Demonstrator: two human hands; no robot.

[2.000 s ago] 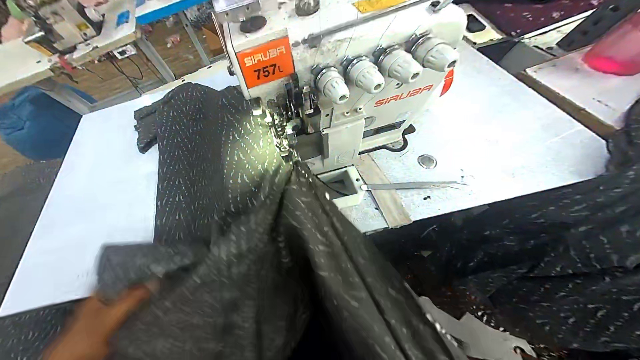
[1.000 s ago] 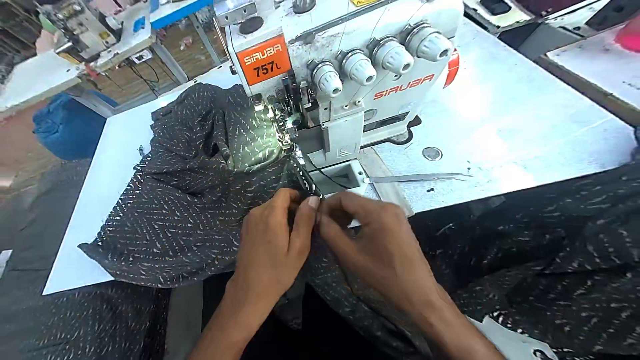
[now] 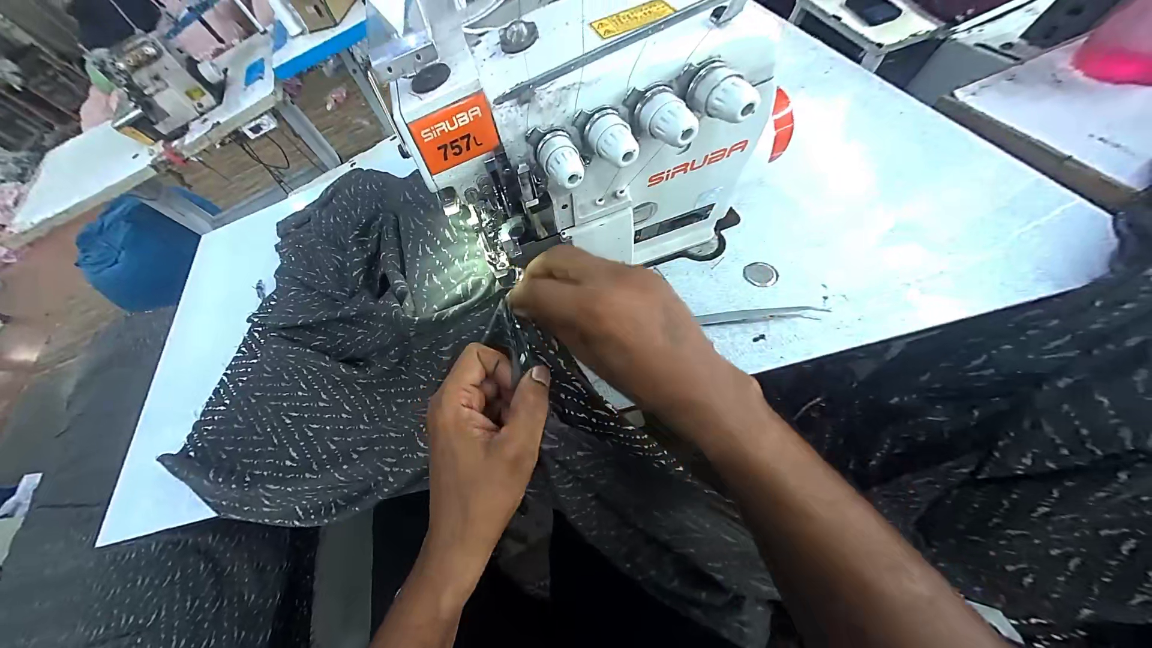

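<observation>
Dark grey patterned fabric (image 3: pixel 333 405) lies bunched on the white table left of a Siruba overlock sewing machine (image 3: pixel 594 135) and runs under its lit presser foot area (image 3: pixel 499 261). My left hand (image 3: pixel 486 414) pinches the fabric's edge between thumb and fingers, just in front of the foot. Higher up, close against the foot, my right hand (image 3: pixel 603 306) grips the same edge with its fingertips, which are partly hidden behind the hand. Metal tweezers (image 3: pixel 756 315) lie on the table to the right of my right hand.
More dark fabric (image 3: pixel 1008 423) hangs over the table's right front edge, and some lies at the lower left. Four white tension dials (image 3: pixel 670 117) face me on the machine. Behind at the left stand another sewing machine (image 3: pixel 162 85) and a blue bundle (image 3: pixel 135 252).
Two seconds ago a blurred hand held the fabric at the lower left; the fabric is now spread on the table. Since one second ago, my right hand has moved up to the presser foot.
</observation>
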